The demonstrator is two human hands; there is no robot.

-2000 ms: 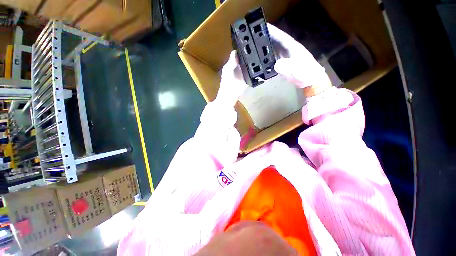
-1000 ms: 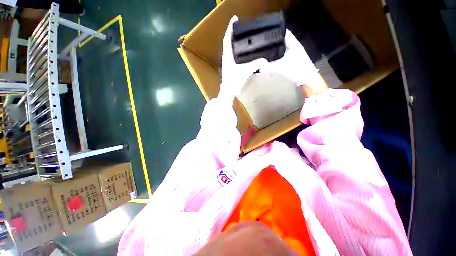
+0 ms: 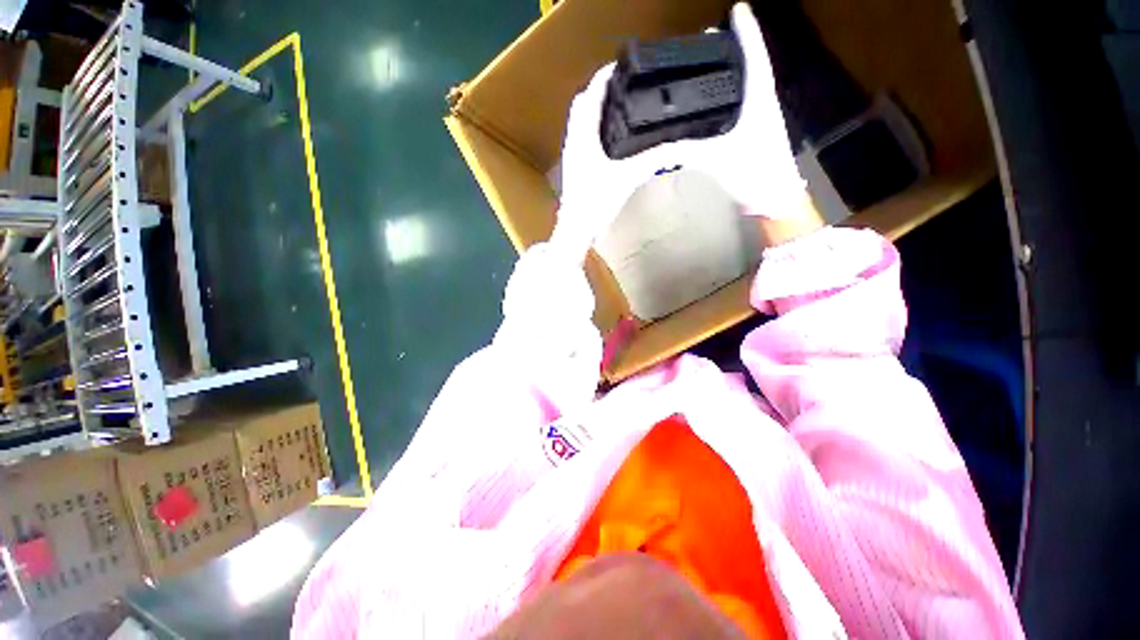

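Observation:
A pair of black plastic housings is held together over the open brown carton, narrow sides with small holes facing me. My left hand, in a white glove, grips them at their left side. My right hand, also in a white glove, grips them at their right side. A pale grey-white sheet lies in the carton below my hands. More dark housings lie in the carton at the right, partly hidden by my right hand.
A long black table runs along the right. A white roller conveyor stands at the left on the green floor. Sealed cartons with red stickers stand at the lower left. A yellow line marks the floor.
The housings have turned in my hands from upright, with the port openings showing, to lying across, with another side showing. In the last second they moved slightly right. Both hands kept hold.

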